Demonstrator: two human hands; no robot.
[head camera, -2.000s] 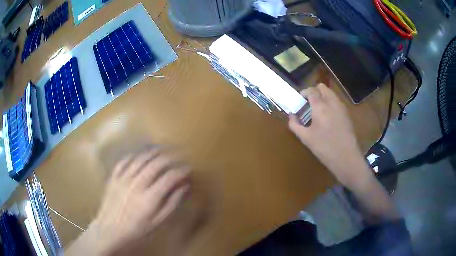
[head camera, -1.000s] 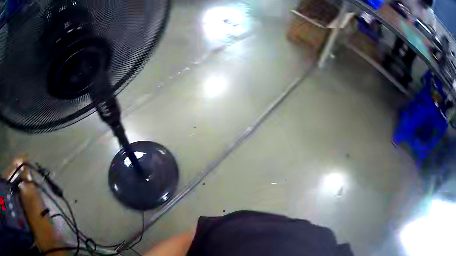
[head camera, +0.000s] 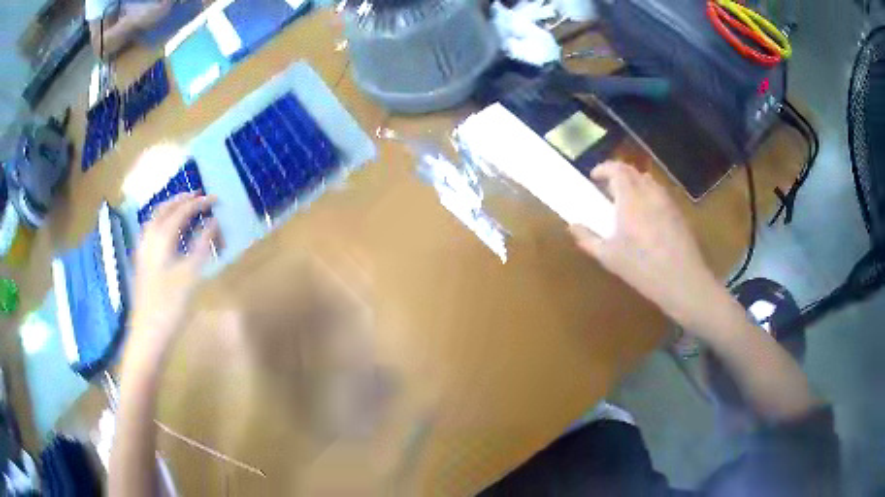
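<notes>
My left hand (head camera: 173, 238) is over a blue solar cell matrix (head camera: 180, 189) on the grey mat (head camera: 344, 131), at the left. Its fingers are spread over the cells and hide part of them; whether they grip it cannot be told. A second cell matrix (head camera: 281, 153) lies flat on the mat to its right. My right hand (head camera: 636, 218) has its thumb and fingers around the near end of a long pile of white strips (head camera: 529, 160). Loose silver ribbon (head camera: 466, 199) lies along the left side of that pile.
A stack of blue arrays with white strips (head camera: 89, 296) is at left. A grey rounded object (head camera: 422, 58) and yellow pad (head camera: 576, 134) are at the back. Another person's hand (head camera: 131, 24) is at top left. Ribbon bundles and a dark cell pile (head camera: 68, 466) are at lower left.
A second ago the view showed the floor and a fan; now it is back on the bench. Compared with two seconds ago, my left hand has moved left and forward onto the matrix.
</notes>
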